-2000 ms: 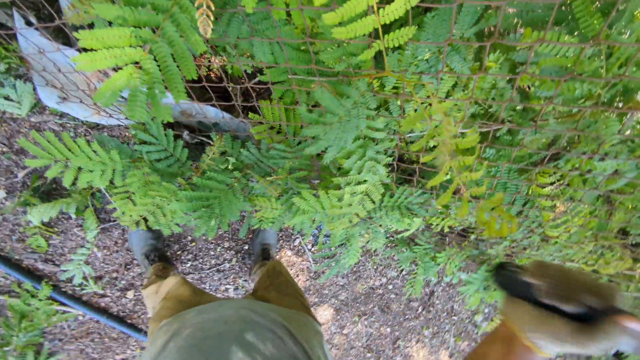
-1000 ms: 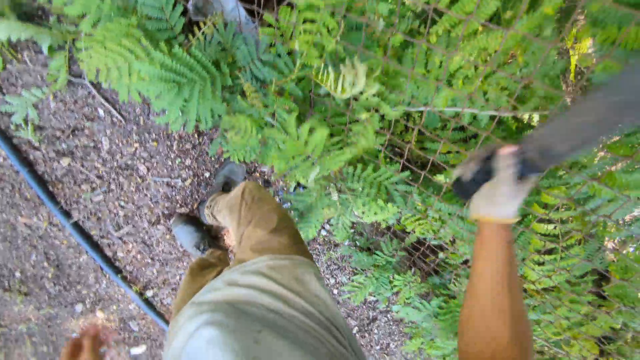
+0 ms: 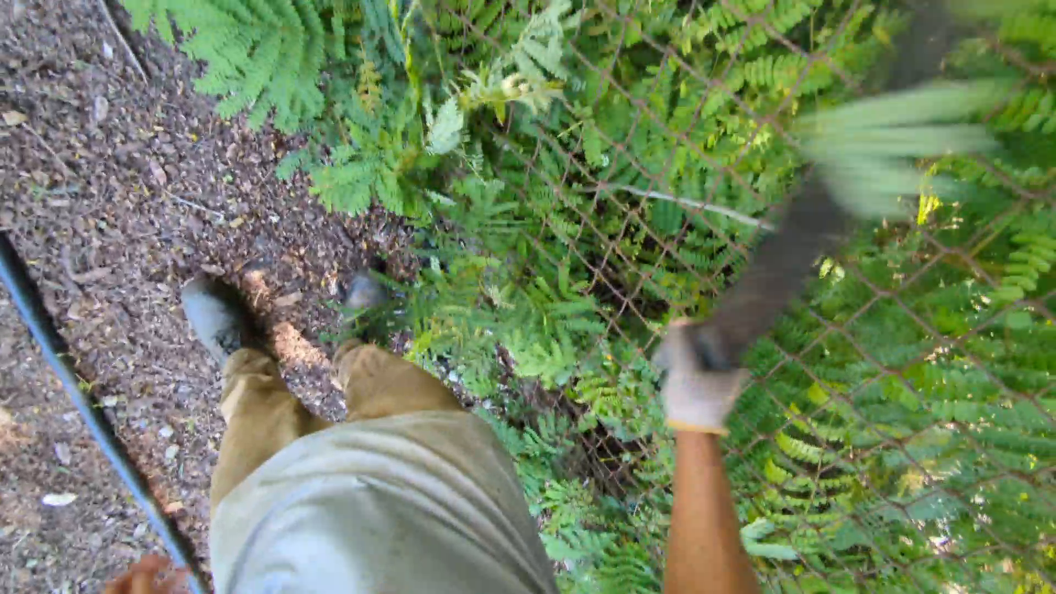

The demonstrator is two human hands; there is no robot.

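Observation:
My right hand (image 3: 701,384), in a pale knit work glove with a yellow cuff, grips the dark handle of a long, broad blade (image 3: 771,272), likely a machete, blurred by motion. The blade slants up and right in front of the wire fence. A blurred green leafy sprig (image 3: 891,144) lies across its upper part. At the bottom left edge a reddish-brown, blurred bit of my left hand (image 3: 147,575) shows beside a black hose; its fingers are not clear.
A rusty chain-link fence (image 3: 652,91) with feathery green foliage (image 3: 256,49) growing through it fills the right side. My boots (image 3: 214,318) stand on ground strewn with wood chips and dry leaves (image 3: 99,173). The black hose or pipe (image 3: 91,412) runs diagonally at the left.
Blurred at the lower right two seconds ago, my right hand is now in front of the fence with the blade. A leafy sprig now crosses the blade. The view has shifted noticeably.

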